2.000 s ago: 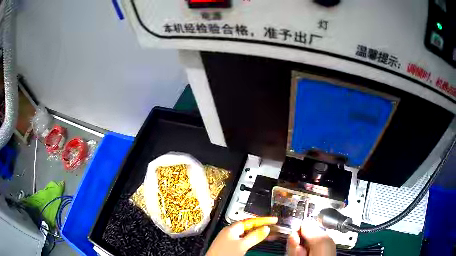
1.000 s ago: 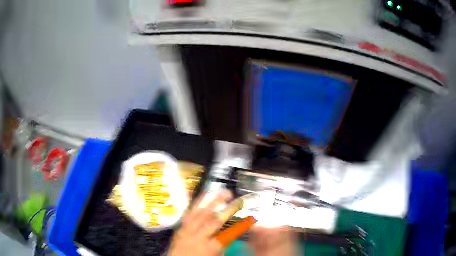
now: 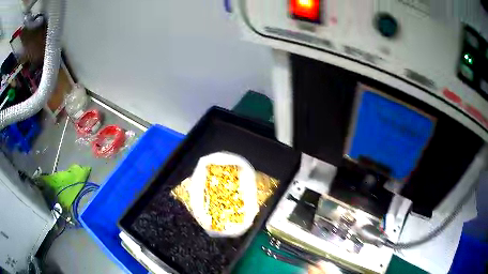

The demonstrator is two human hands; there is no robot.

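A small blurred part of a hand, apparently my right hand (image 3: 323, 267), shows at the bottom edge by the dark cables (image 3: 286, 257) on the green mat. Its fingers and any hold are unclear. My left hand is out of the picture. The white open bag (image 3: 246, 198) is full of gold terminals (image 3: 223, 195) and stands on a flatter bag of duller gold pieces (image 3: 266, 187). Loose small black pieces (image 3: 171, 227) lie beside it in the black tray (image 3: 235, 131). The crimp applicator (image 3: 364, 182) sits under the press, with the clear guard (image 3: 337, 211) in front.
The lamp (image 3: 372, 234) is close to the die on its flexible neck (image 3: 433, 235). The white press head (image 3: 348, 32) overhangs it. The blue bin (image 3: 112, 198) is under the tray's left side. A printed sheet (image 3: 439, 249) is at the right. Red coils (image 3: 108, 141) and green cloth (image 3: 75, 184) are on the floor.
The view has swung left, so the bench things appear further right. My left hand with orange and yellow finger covers has left the picture. The other hand now shows only partly at the bottom edge.
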